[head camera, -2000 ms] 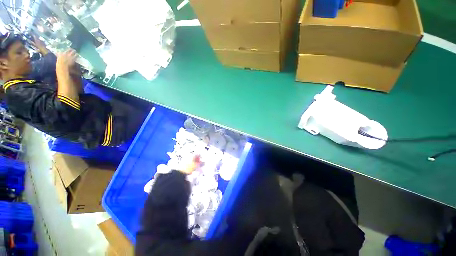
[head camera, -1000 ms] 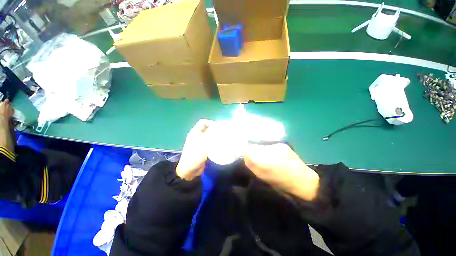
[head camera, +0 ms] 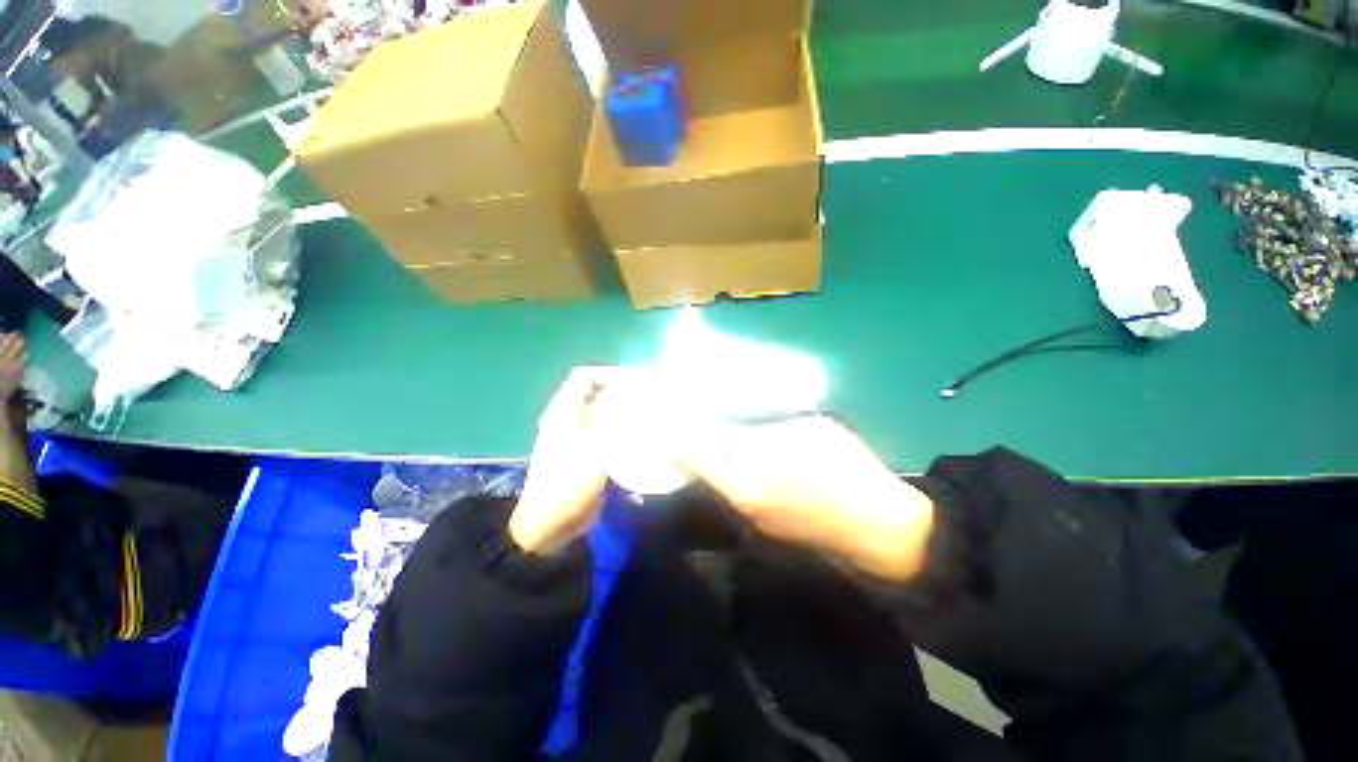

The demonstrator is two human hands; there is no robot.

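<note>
A glossy white housing is held between both hands over the bench's front edge; strong glare hides its details. My left hand holds its left side, where a rounded white part shows. My right hand grips it from the right and below. Glare hides the fingertips and how the parts meet. A part-built white camera unit lies on the green bench to the right, with a black cable trailing left.
An open carton holds a blue battery pack. Closed cartons stand left of it, then a plastic bag. A blue bin with white parts is at lower left. Small metal parts lie right. A person's sleeve is far left.
Two seconds ago a hand was in the blue bin; since one second ago both hands hold the white housing. The view has since shifted slightly, with little visible change in the grip.
</note>
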